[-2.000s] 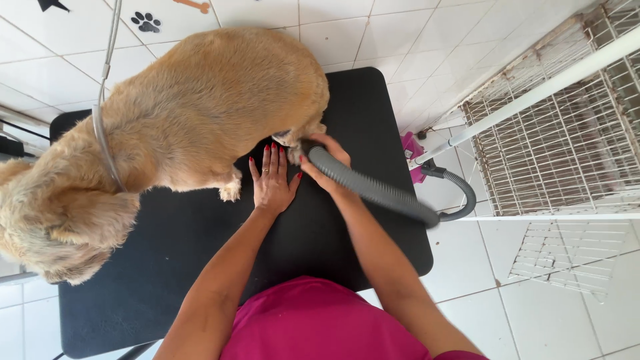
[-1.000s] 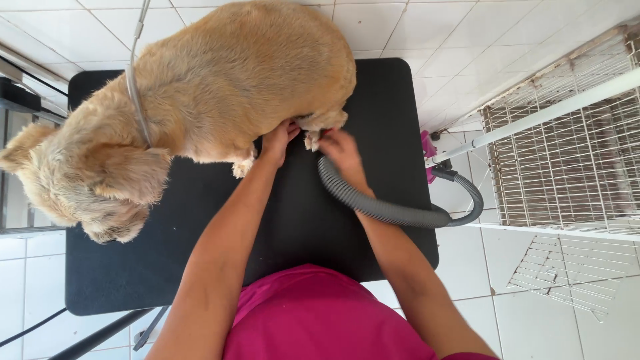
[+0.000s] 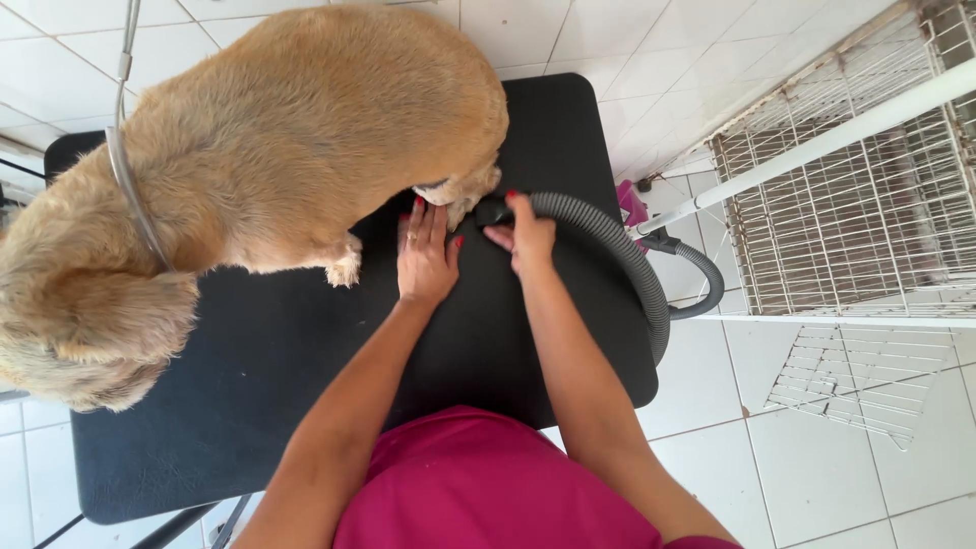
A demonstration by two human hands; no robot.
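Observation:
A tan dog [image 3: 320, 130] stands on a black grooming table [image 3: 252, 358], its head at the left and a looped restraint [image 3: 131, 191] around its neck. My left hand [image 3: 427, 255] lies by the dog's hind paw [image 3: 460, 204], fingers extended and fingertips partly under the fur. My right hand [image 3: 528, 235] holds the black nozzle [image 3: 494, 212] of a grey corrugated dryer hose [image 3: 610, 232], its end close to that paw. The hose curves over the table's right edge.
A white tiled wall [image 3: 511, 34] runs behind the table. At the right stands a wire cage [image 3: 831, 213] with a white bar [image 3: 823, 149] across it, and its wire door [image 3: 862, 374] hangs low. A pink object [image 3: 630, 206] is beyond the table's right edge.
My left hand, tucked under the dog's belly one second ago, now lies flatter beside the hind paw. The right hand with the nozzle has shifted to the right of the paw.

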